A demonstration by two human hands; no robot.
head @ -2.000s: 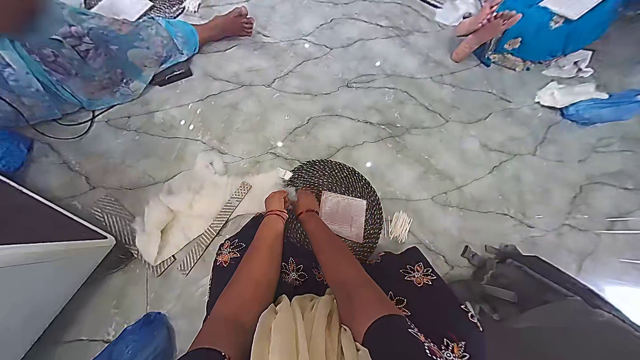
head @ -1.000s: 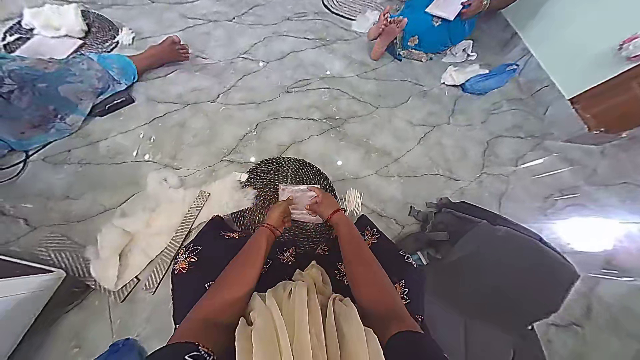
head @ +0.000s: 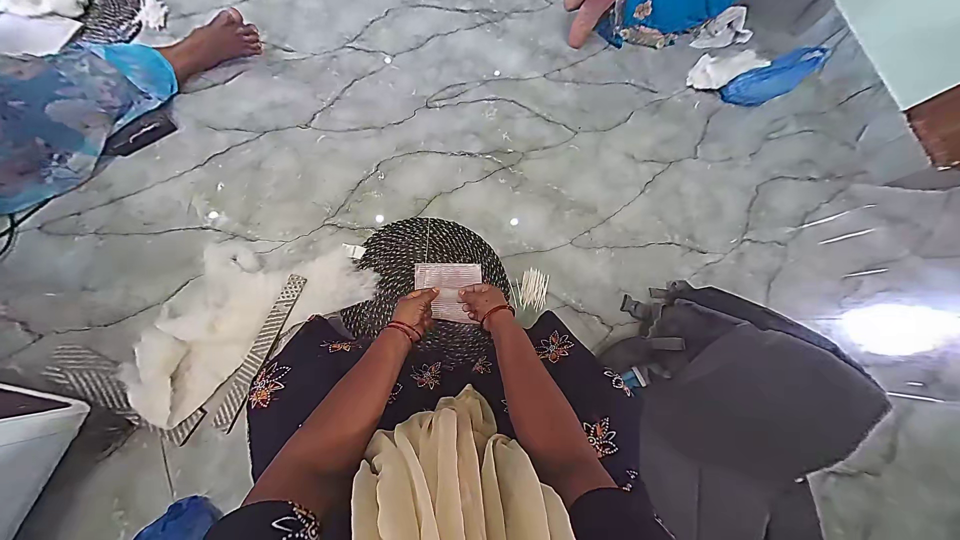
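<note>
Between both hands I hold a small, pale pink, finely ridged rectangular sheet (head: 448, 276) above a round dark woven mat (head: 397, 251). My left hand (head: 416, 309) pinches its left side, and my right hand (head: 484, 302) grips its right side. What the sheet is made of I cannot tell. Fluffy white cotton wool (head: 187, 330) lies left of the mat, with a patterned strip (head: 262, 349) across it. A bundle of thin white sticks (head: 533, 288) rests on the floor just right of the mat.
A grey backpack (head: 750, 397) lies at my right. At lower left are a white box (head: 37, 442) and blue plastic (head: 178, 519). One person's foot (head: 217, 49) shows at upper left, another person's foot (head: 586, 21) at the top. A blue bag (head: 776, 75) lies at upper right.
Two seconds ago both hands were together at the mat's left part, while the sheet lay on the mat. Now the hands hold the sheet by its two sides. The view has shifted.
</note>
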